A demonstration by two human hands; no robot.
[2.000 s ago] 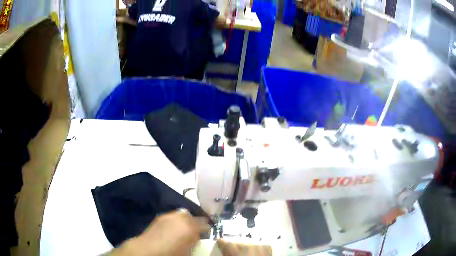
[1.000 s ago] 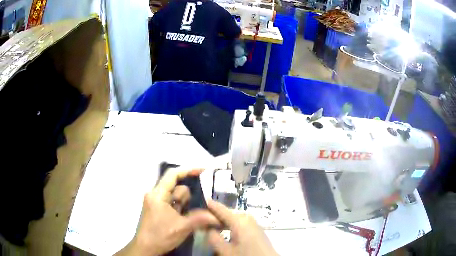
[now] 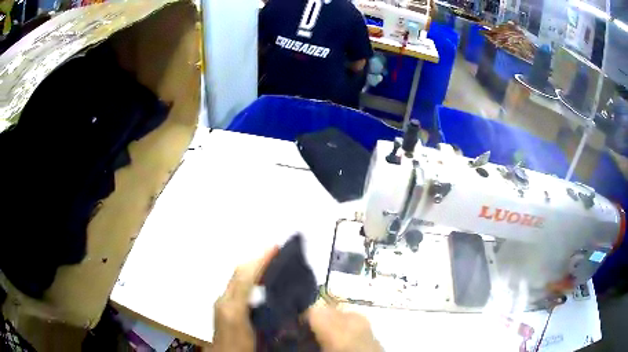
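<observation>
A folded black work piece (image 3: 286,289) is held up over the front of the white table, left of the machine; it is blurred. My left hand (image 3: 237,302) is closed around its left side. My right hand (image 3: 341,328) is at its lower right side, blurred and partly cut off by the bottom edge. The sewing machine (image 3: 482,199) stands to the right. Its presser foot and needle (image 3: 370,261) have no fabric under them.
Waiting black pieces (image 3: 336,161) lie at the table's back edge beside the machine head. A cardboard box (image 3: 155,144) full of black pieces stands left. A black phone-like rectangle (image 3: 469,268) lies on the bed. Blue bins (image 3: 303,113) and a seated person (image 3: 313,55) are behind.
The work piece has gone from under the needle to the space left of the machine, held folded in both hands. The camera view has swung left.
</observation>
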